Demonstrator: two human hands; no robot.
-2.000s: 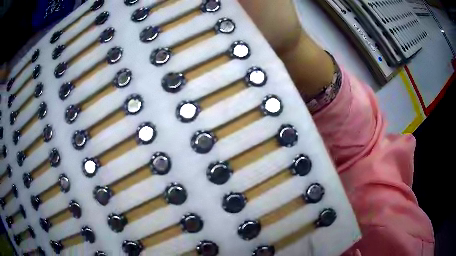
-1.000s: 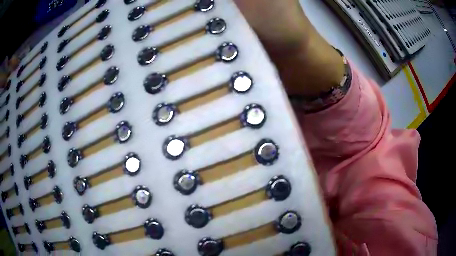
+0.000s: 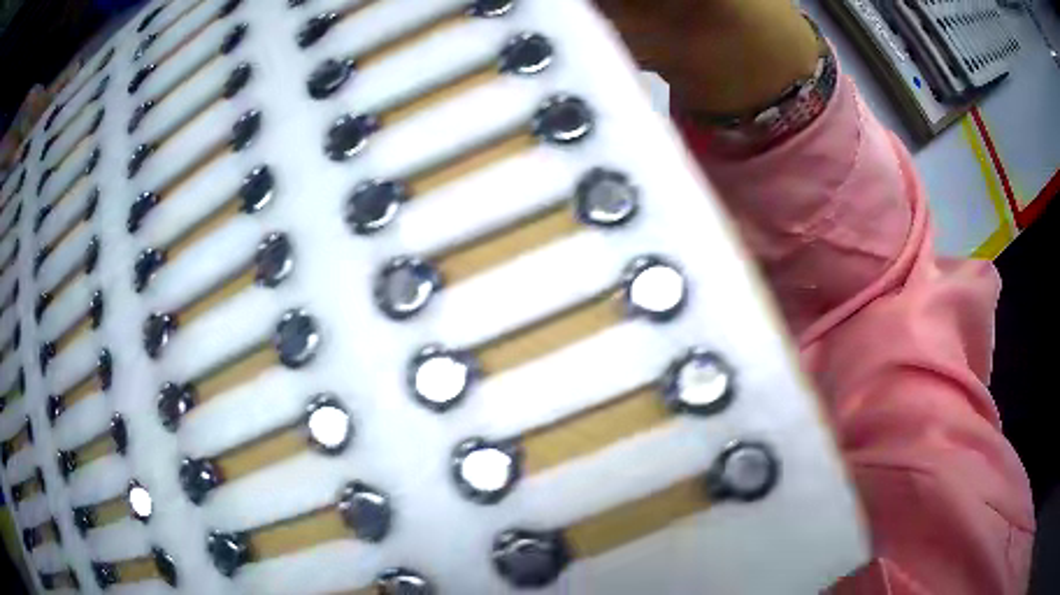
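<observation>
A white foam parts tray (image 3: 314, 233) fills most of the view, raised and tilted. Shiny dark round metal parts (image 3: 606, 198) sit at both ends of its tan slots. Several flash white, such as one lower right of centre (image 3: 657, 288). My right hand (image 3: 709, 52) is at the tray's upper right edge, cut off by the top of the picture; its wrist shows, its fingers do not. A small blurred skin-coloured patch at the far left edge looks like part of my left hand (image 3: 37, 98); its grip is unclear.
Stacked slotted trays (image 3: 959, 41) lie at the upper right, on a white tabletop (image 3: 947, 186) with yellow and red lines. A blue dot shows on the stack's edge. My pink right sleeve (image 3: 918, 384) and a bracelet are at the right.
The tray has shifted and changed tilt. The white flashes now fall on parts nearer its lower right corner. My right wrist has moved up and to the right.
</observation>
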